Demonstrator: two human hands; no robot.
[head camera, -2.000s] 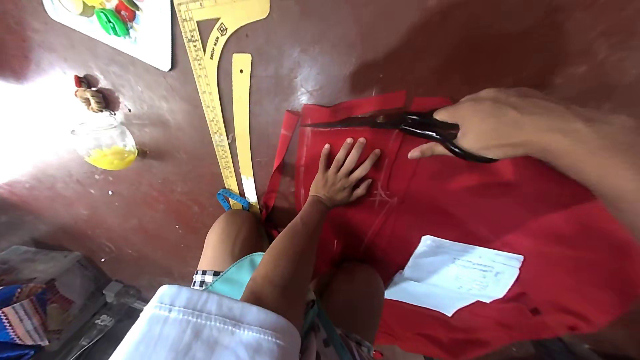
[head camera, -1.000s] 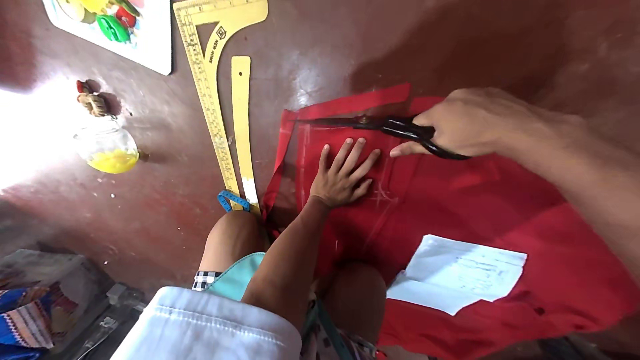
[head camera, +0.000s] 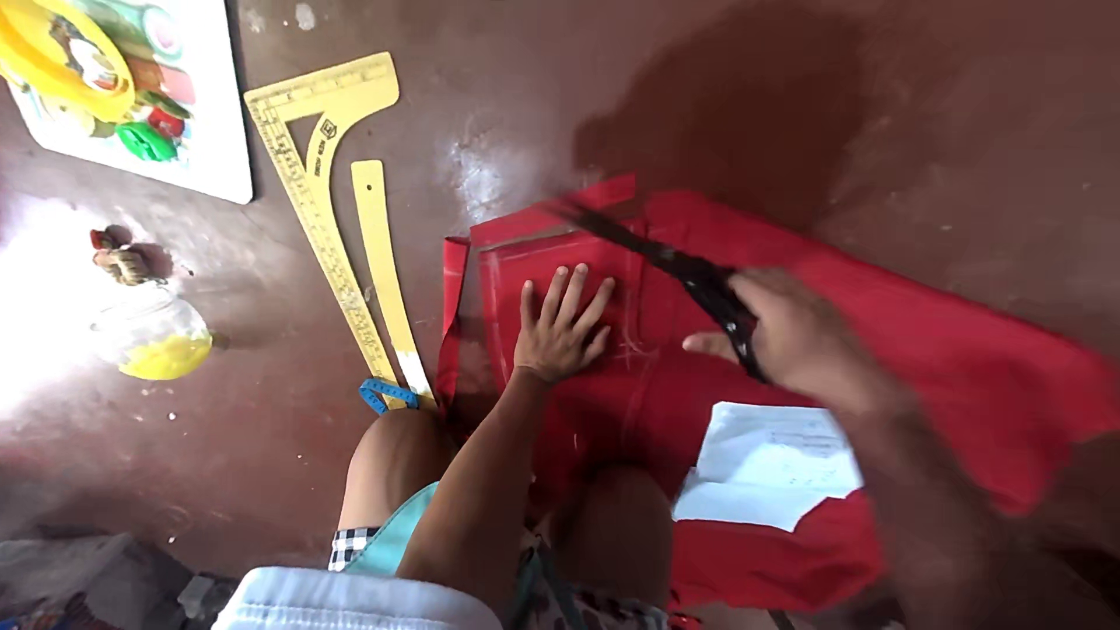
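Red fabric (head camera: 884, 324) with chalk lines lies spread on the floor. My left hand (head camera: 563, 328) presses flat on it, fingers spread, inside the marked outline. My right hand (head camera: 787, 337) grips the black handles of a pair of fabric scissors (head camera: 691, 271), whose blurred blades point up and left over the top edge of the cloth. A cut strip of red fabric (head camera: 534, 214) lies along that edge, with a narrow gap below it. White paper with writing (head camera: 770, 464) rests on the fabric below my right hand.
Left of the cloth lie a yellow L-shaped ruler (head camera: 302, 188), a yellow curved ruler (head camera: 382, 254) and a blue measuring tape (head camera: 388, 394). Further left are a jar with yellow contents (head camera: 162, 337) and a white tray (head camera: 229, 149) holding small items. My knees border the fabric.
The scissors in my right hand have lifted and swung away from the cut line, now tilted across the top edge. The strip has parted further from the main cloth. My left hand stays put.
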